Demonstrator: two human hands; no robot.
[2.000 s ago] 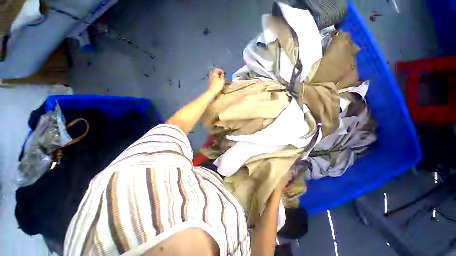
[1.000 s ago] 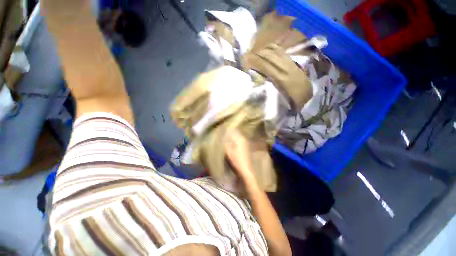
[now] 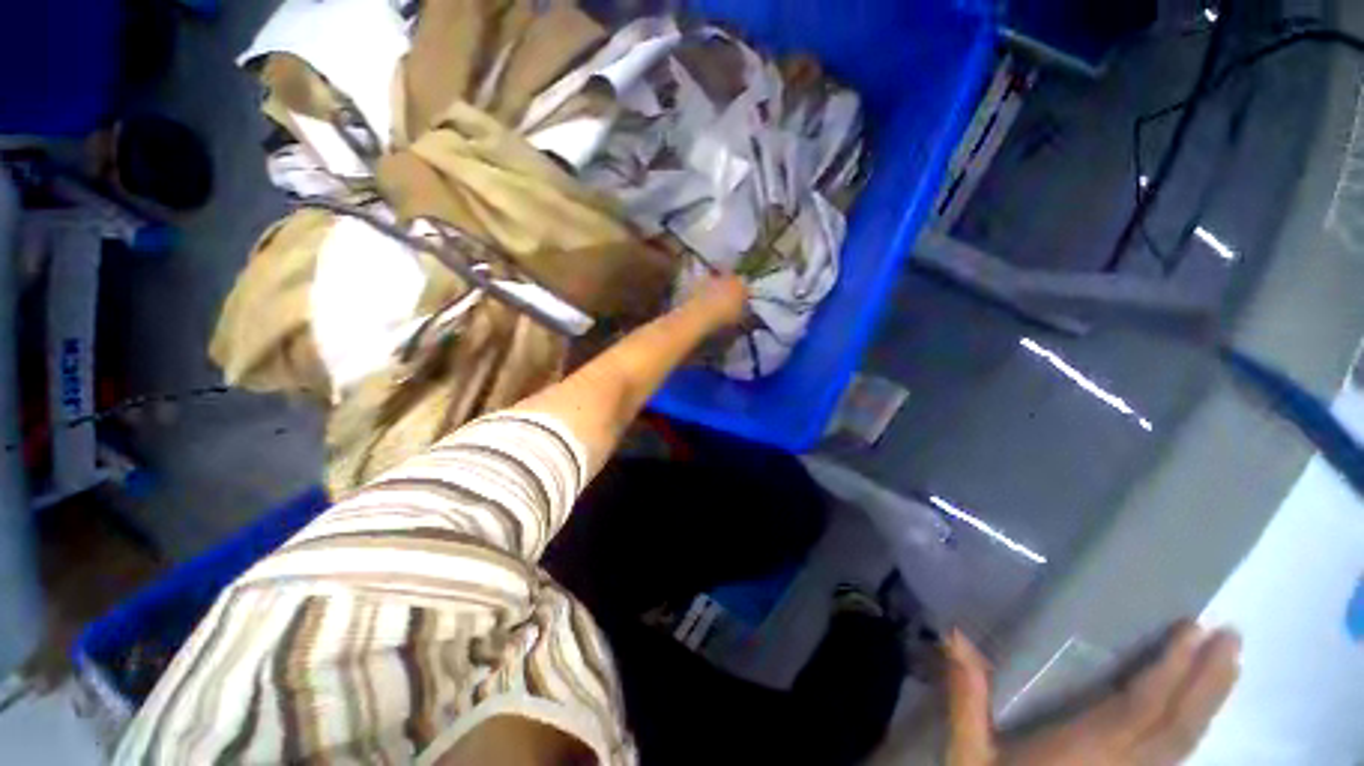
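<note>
A khaki and white cloth bundle (image 3: 524, 180) lies at the upper left, gathered by a dark strip (image 3: 426, 247), its ends fanning out. Part of it rests over the blue bin (image 3: 875, 285). My left hand (image 3: 721, 302) reaches past the bundle to rumpled pale cloth pieces (image 3: 778, 225) in the bin. Its fingers are small and blurred, so I cannot tell if they grip cloth. My right hand (image 3: 1100, 718) is at the lower right, near the white table edge, cut off by the frame, thumb apart from the fingers, holding nothing visible.
A white table (image 3: 1301, 584) fills the right edge. A second blue bin (image 3: 195, 584) stands at the lower left. Grey metal machine legs and cables stand on the grey floor at the right. Dark cloth lies around my legs.
The view has swung right, so bin and bundle sit further left. My left hand has come from the upper left to the bin. My right hand has let go of the bundle and moved right.
</note>
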